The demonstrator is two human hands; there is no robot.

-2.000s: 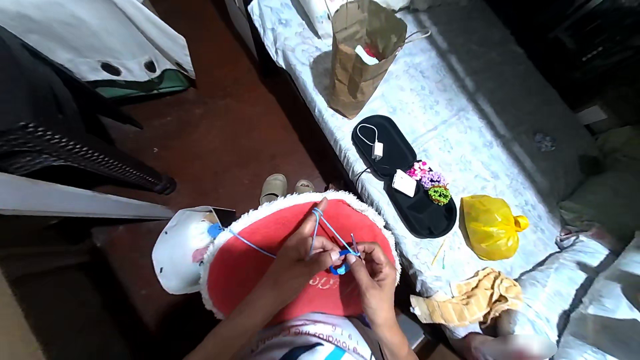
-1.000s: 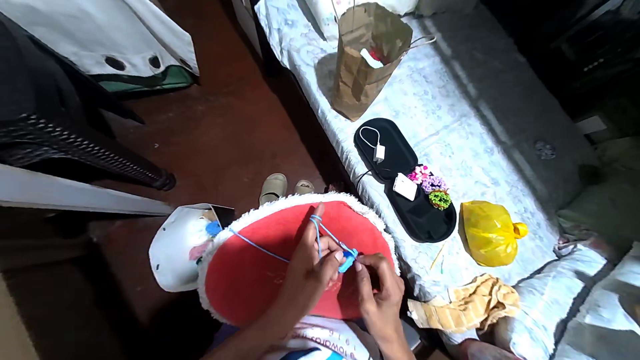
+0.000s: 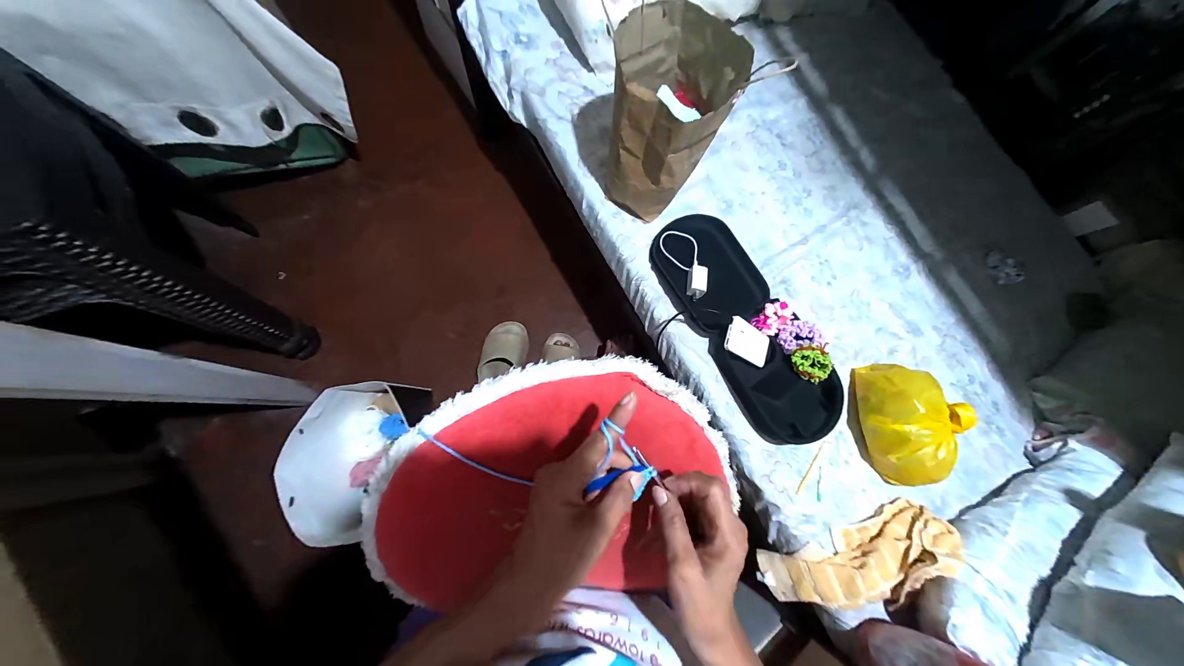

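Note:
My left hand (image 3: pixel 578 499) pinches a small piece of blue crochet work (image 3: pixel 622 481) between thumb and fingers, with light blue yarn (image 3: pixel 476 464) looped over its raised index finger. My right hand (image 3: pixel 698 527) holds a thin crochet hook (image 3: pixel 640 456), mostly hidden by the fingers, its tip at the blue work. Both hands are close together above a round red cushion (image 3: pixel 444 527) with a white fluffy edge, which lies on my lap. The yarn runs left across the cushion towards a blue ball of yarn (image 3: pixel 393 425) in a white container (image 3: pixel 319 472).
On the sheet-covered bed (image 3: pixel 795 213) at the right are a brown paper bag (image 3: pixel 647 139), an open black case (image 3: pixel 782 407) with crocheted flowers (image 3: pixel 786 328), a yellow plastic bag (image 3: pixel 902 425) and a yellowish cloth (image 3: pixel 869 555). A black woven chair (image 3: pixel 148 277) stands at the left.
My fingers have shifted slightly around the blue work, and the yarn loop on the left index finger has changed shape. The cushion and the things on the bed have stayed put.

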